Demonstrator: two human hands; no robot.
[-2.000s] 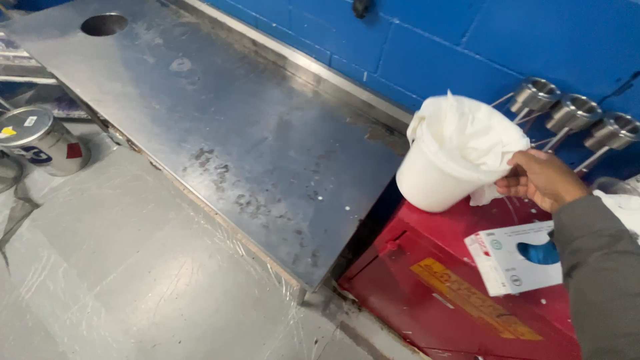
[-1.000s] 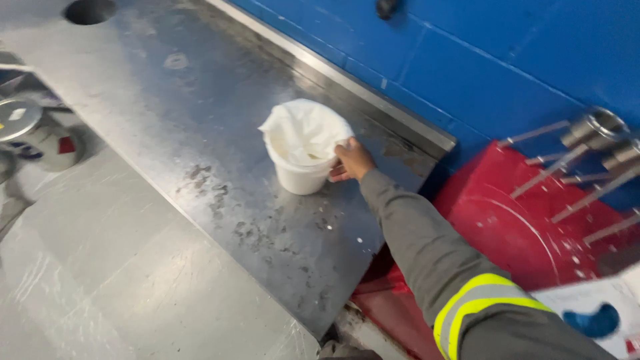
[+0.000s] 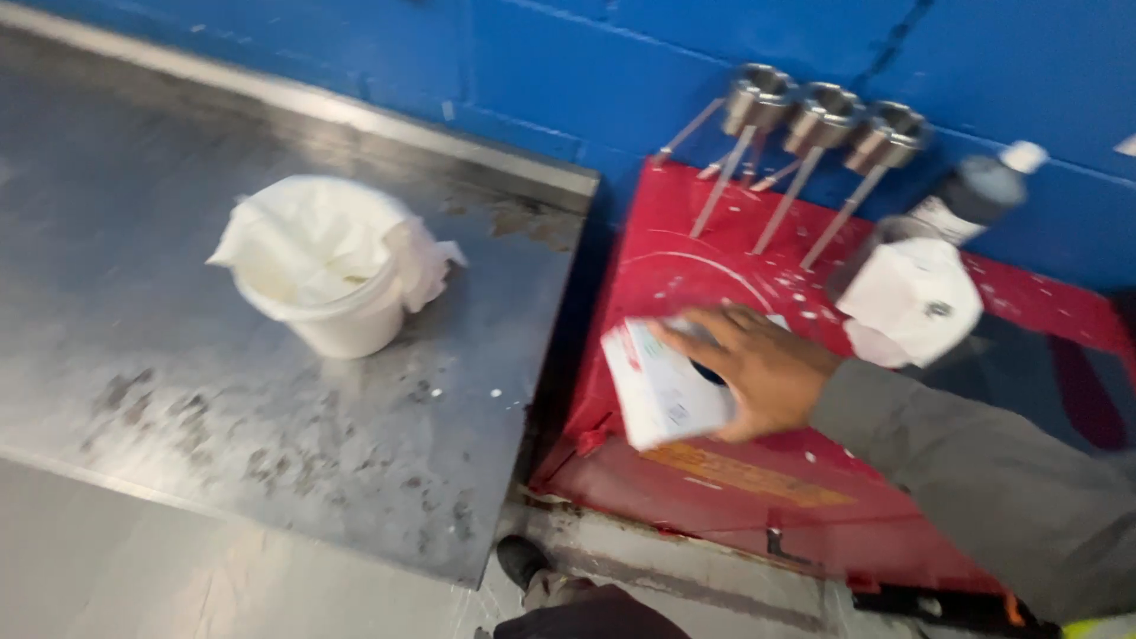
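Note:
My right hand [image 3: 768,373] grips a white cardboard box [image 3: 661,390] with a dark opening, thumb and fingers spread across its sides, over the front left corner of a red metal cabinet [image 3: 661,253]. Blur softens the hand and box. To the left, a white plastic bucket [image 3: 351,324] stands on the stained metal table [image 3: 426,444], with a crumpled white liner [image 3: 311,235] inside it and hanging over its rim. My left hand is out of view.
Three metal cups on rod legs [image 3: 812,146] stand at the cabinet's back by the blue block wall [image 3: 568,71]. A dark bottle with a white cap [image 3: 981,191] and a crumpled white item [image 3: 914,297] are right of them. A gap separates table and cabinet.
The bucket was over the red cabinet in my right hand, then moved left onto the metal table, where I let go. My right hand has come back and taken hold of the box. The view has shifted right.

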